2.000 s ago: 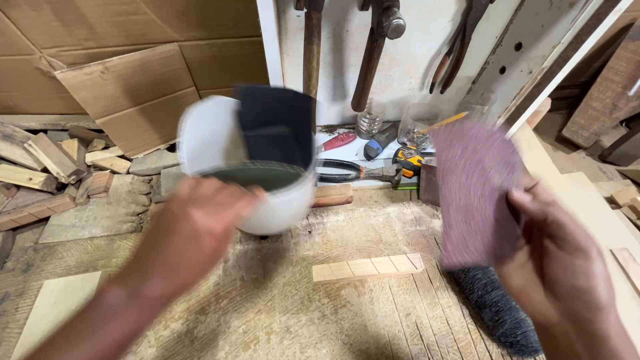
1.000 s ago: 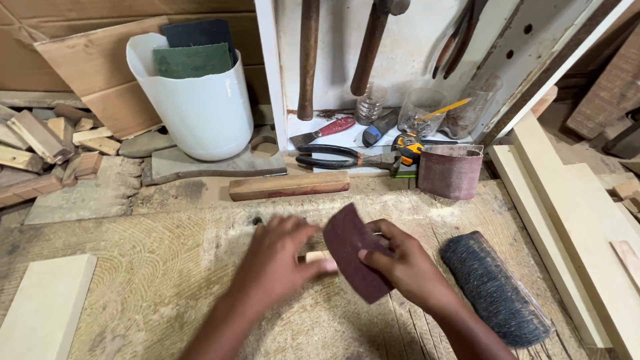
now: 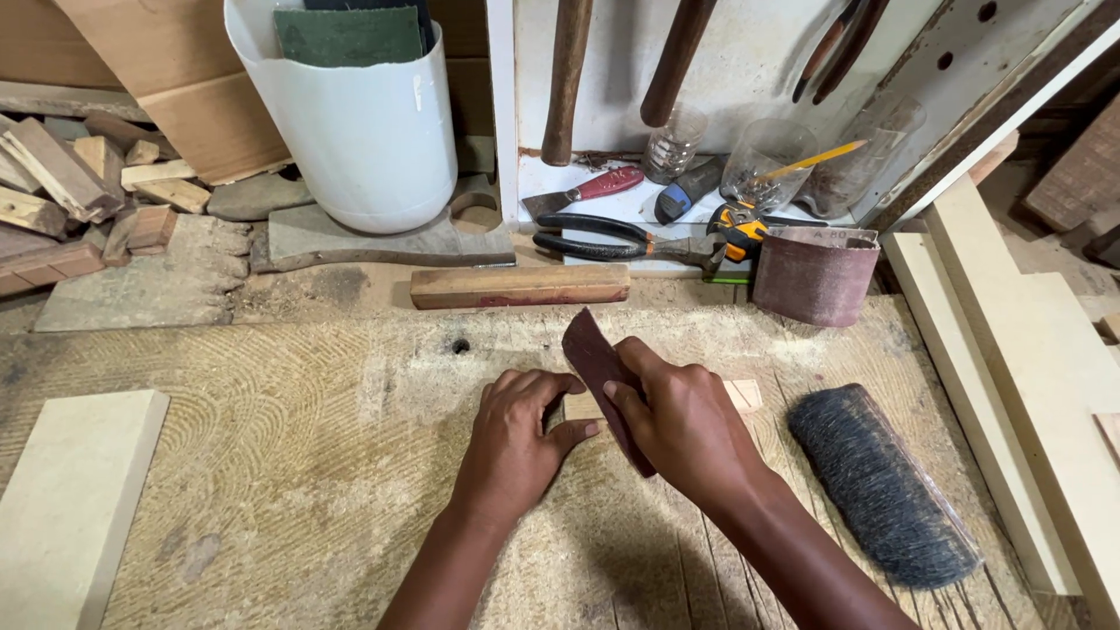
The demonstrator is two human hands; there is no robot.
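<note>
A reddish-brown sheet of sandpaper [image 3: 597,354] is pinched between the thumb and fingers of my right hand [image 3: 687,416], tilted on edge over a small light wood strip [image 3: 744,395]. The strip lies on the sawdust-covered wooden bench, with pencil-like lines on its right end; its middle is hidden behind the sandpaper and my right hand. At the strip's left end is my left hand [image 3: 525,429], thumb and forefinger apart on either side of that end; whether they touch it is unclear. A dark-bristled brush [image 3: 884,486] lies right of my right hand.
Behind the hands lie a wooden block [image 3: 521,287], black-handled pliers [image 3: 604,236], a scraper [image 3: 586,191] and a sanding belt loop [image 3: 815,278]. A white plastic container [image 3: 359,131] stands back left. Pale boards lie at left [image 3: 79,499] and right [image 3: 1006,350].
The white container, in my left hand two seconds ago, stands at the back left. My left hand has come to the strip's left end. The sandpaper has stayed in my right hand, which has moved in beside my left.
</note>
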